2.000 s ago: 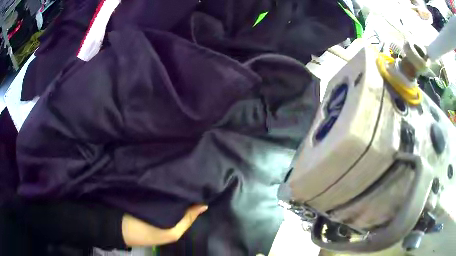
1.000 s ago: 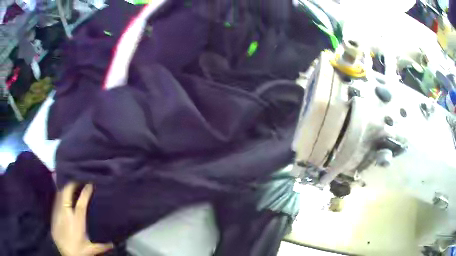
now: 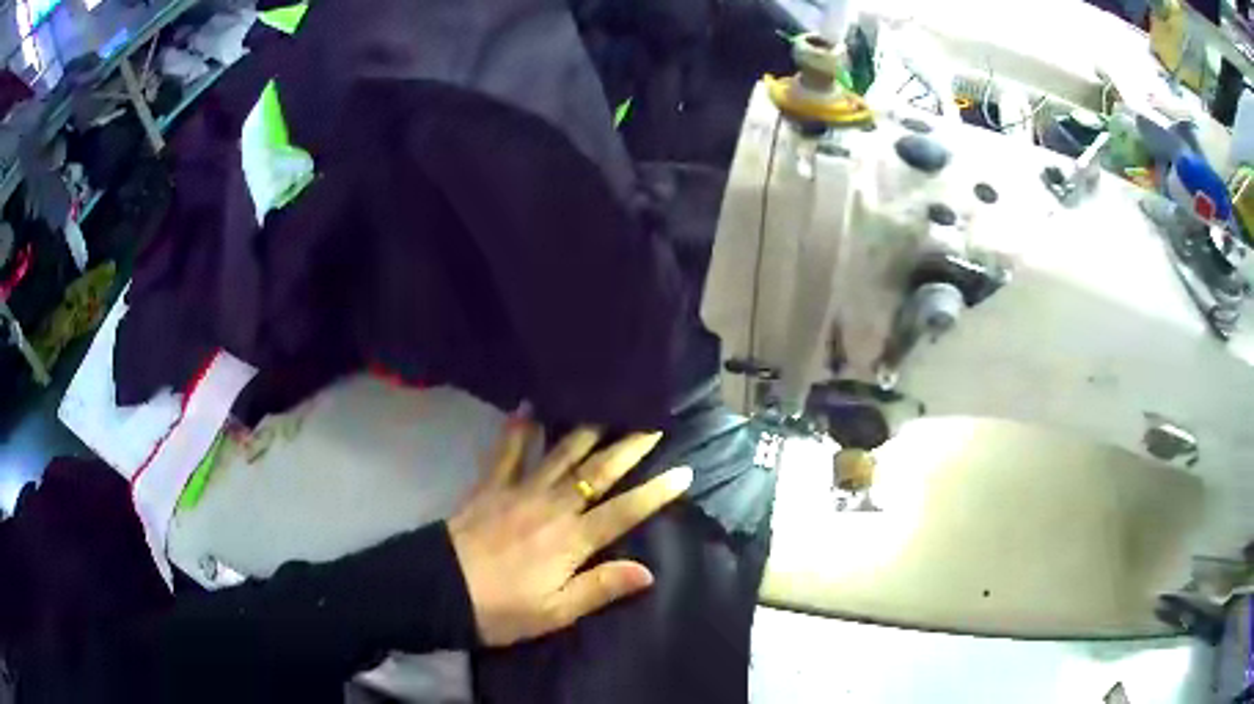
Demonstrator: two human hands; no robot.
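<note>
My left hand [image 3: 550, 543] reaches in from the lower left in a black sleeve, back up, with a ring on one finger. Its fingers are spread flat on the dark garment cloth [image 3: 509, 234], near the edge of a bare table patch. A smoother grey-black cloth [image 3: 722, 461] runs beside the needle area of the sewing machine [image 3: 880, 261]; the needle itself cannot be made out. Bright green and white inserts [image 3: 272, 154] show at the upper left of the cloth. My right hand is not in view.
The pale machine bed [image 3: 963, 530] lies under the arm at right. A red-edged white strip [image 3: 179, 433] lies at the left on the grey-white table [image 3: 358, 481]. Piled cloth and a rack are at the far left. A blue object [image 3: 1194, 179] and other clutter stand at the upper right.
My left hand has moved right from the lower left and spread on the cloth. The dark cloth has shifted up, baring part of the table. The machine appears further left in view.
</note>
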